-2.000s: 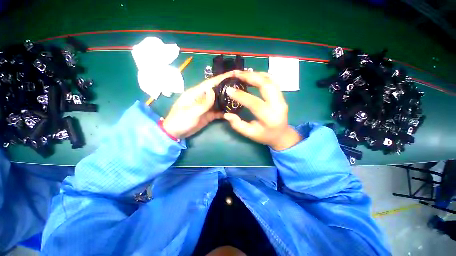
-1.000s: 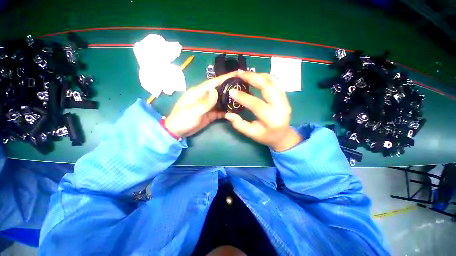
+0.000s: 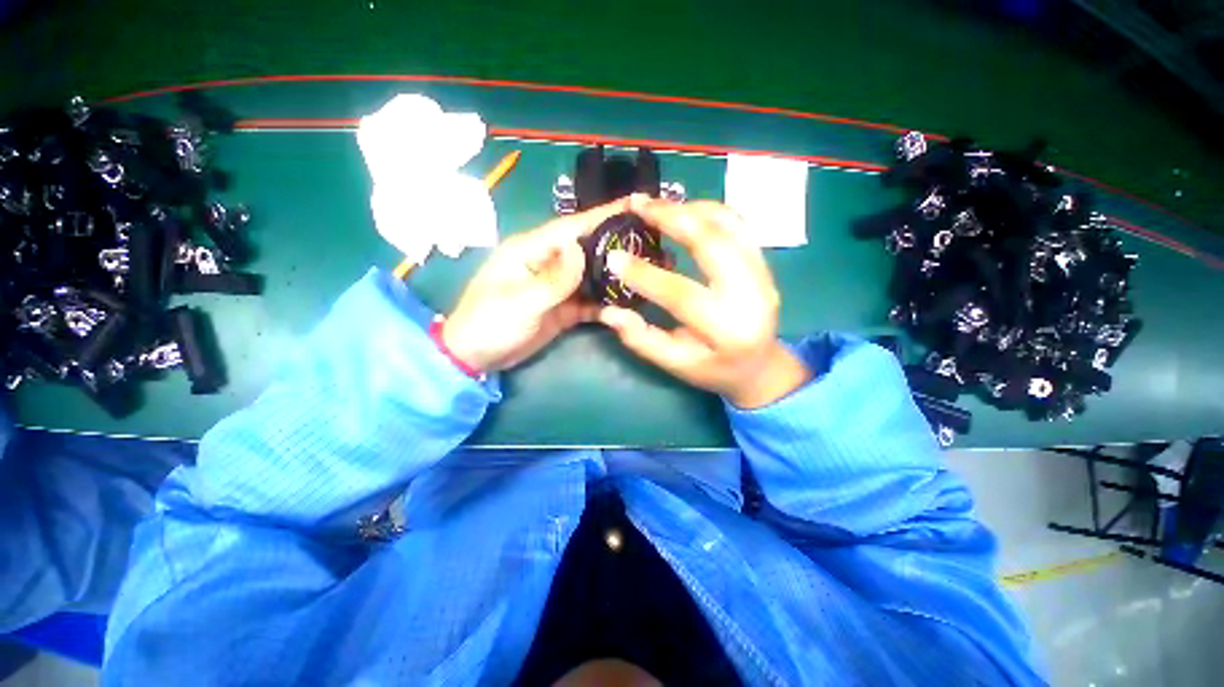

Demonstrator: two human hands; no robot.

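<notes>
A black wristwatch [image 3: 626, 263] is held between both hands at the centre, its round face up and showing faint yellowish and white marks. My left hand [image 3: 517, 295] grips its left side; a red band is at the wrist. My right hand [image 3: 711, 302] is on its right side, with one fingertip on the watch face and other fingers around the rim. Most of the strap is hidden by the hands. A few black set-aside watches [image 3: 618, 176] with silver buckles stand just beyond my fingers.
A white cloth [image 3: 427, 181] lies left of centre with a yellow-orange stick [image 3: 501, 169] beside it. A white card [image 3: 767, 199] lies right of centre. Watch piles are at the left [image 3: 108, 255] and right [image 3: 1013, 275]. The green bench [image 3: 591, 403] has red lines beyond.
The right fingertip has shifted slightly on the watch face. Both hands keep nearly the same place and hold. The piles, cloth and card look unchanged.
</notes>
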